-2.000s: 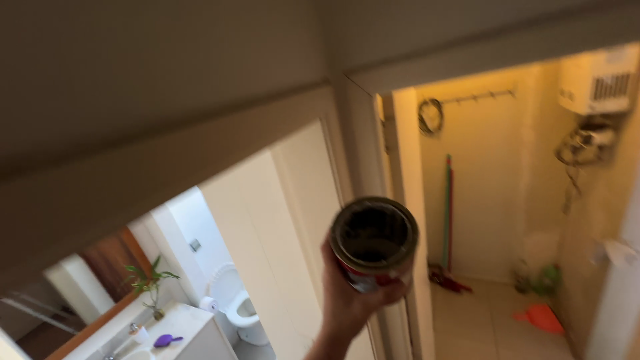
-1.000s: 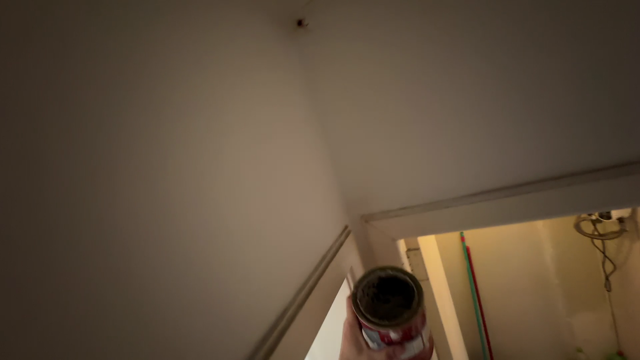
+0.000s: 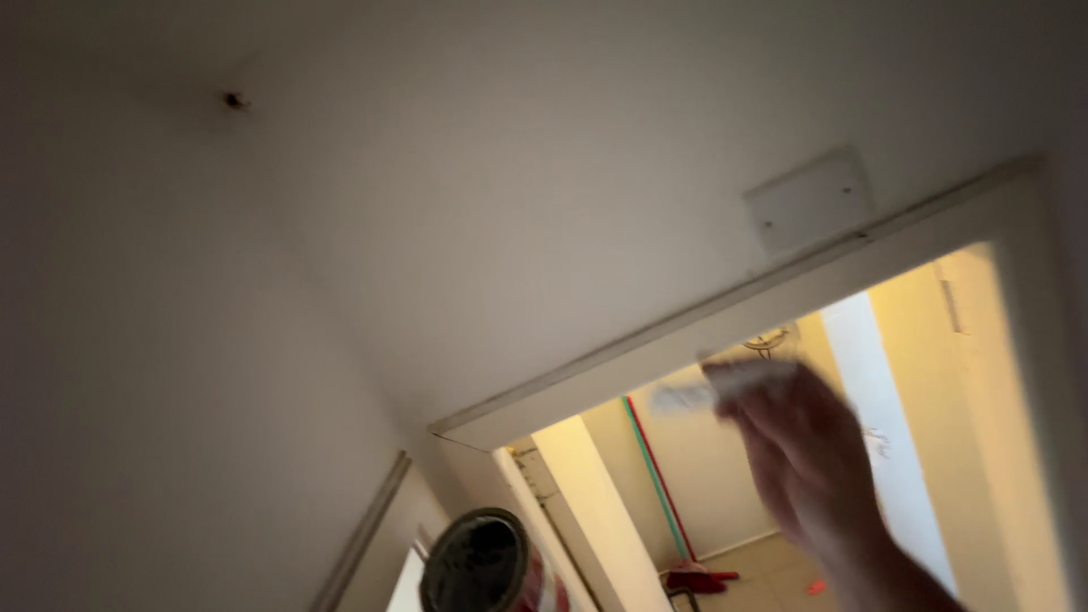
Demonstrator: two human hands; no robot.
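Observation:
A metal can (image 3: 489, 565) with a dark inside and a red and white label stands at the bottom edge, tilted toward me. My left hand, which held it in the earlier frames, is out of sight below it. My right hand (image 3: 807, 450) is raised in front of the doorway at the right, blurred by motion. Its fingers are closed on a thin whitish tool (image 3: 722, 387) that points left; the blur hides its exact kind. A small dark hole (image 3: 235, 101) shows high up on the wall at the upper left.
The white door frame (image 3: 731, 314) crosses the view, with a rectangular cover plate (image 3: 807, 201) above it. Wood trim (image 3: 361, 535) runs along the left wall. Beyond the doorway, red and green poles (image 3: 659, 476) lean on the wall by a red dustpan or broom head (image 3: 697, 580).
My right hand has come into view holding the whitish tool. The can now sits at the bottom edge, and the hand on it no longer shows. The view has turned upward and to the right.

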